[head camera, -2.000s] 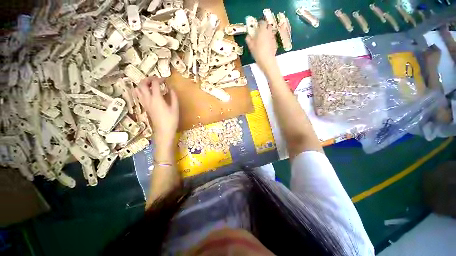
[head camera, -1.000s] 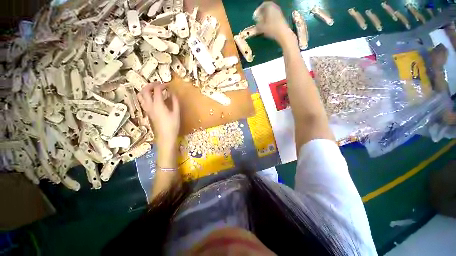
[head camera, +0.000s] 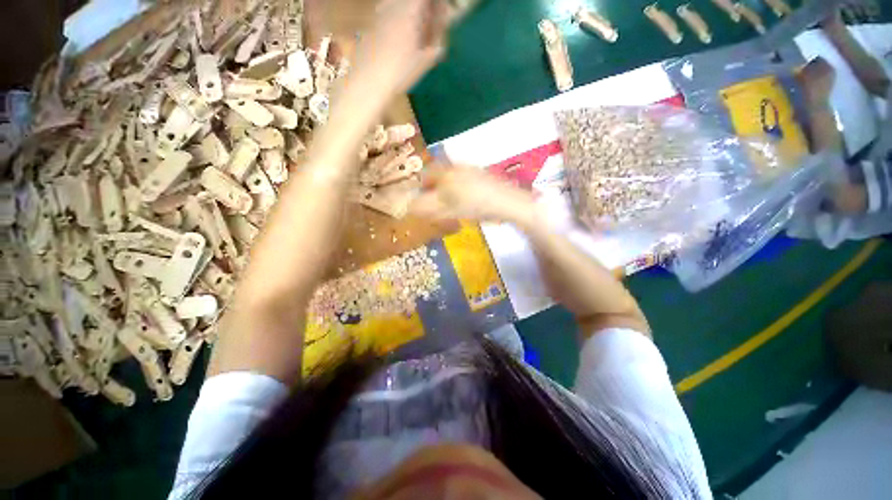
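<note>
Beige housings lie in a big heap (head camera: 147, 195) at left, with a smaller group (head camera: 391, 161) on the brown board (head camera: 377, 234). My left hand (head camera: 411, 29) is blurred at the top edge, its arm crossing over the heap and board. A pale blurred shape is at its fingers; I cannot tell if it is held. My right hand (head camera: 455, 190) is blurred at the board's right edge, its fingers beside a pale housing (head camera: 391, 199); whether it grips it is unclear. Small pale discs (head camera: 391, 283) lie on the yellow sheet (head camera: 391, 332), partly behind my left forearm.
A clear bag of small tan parts (head camera: 626, 161) lies on a white and red sheet (head camera: 533, 269). Separate housings (head camera: 556, 54) are spaced along the green surface at upper right. Another person's arm (head camera: 826, 127) is at the right edge. A brown box (head camera: 39, 435) is at lower left.
My left hand has moved from the heap's edge up to the top edge. My right hand has come down and towards my body from the green surface. The view has shifted right.
</note>
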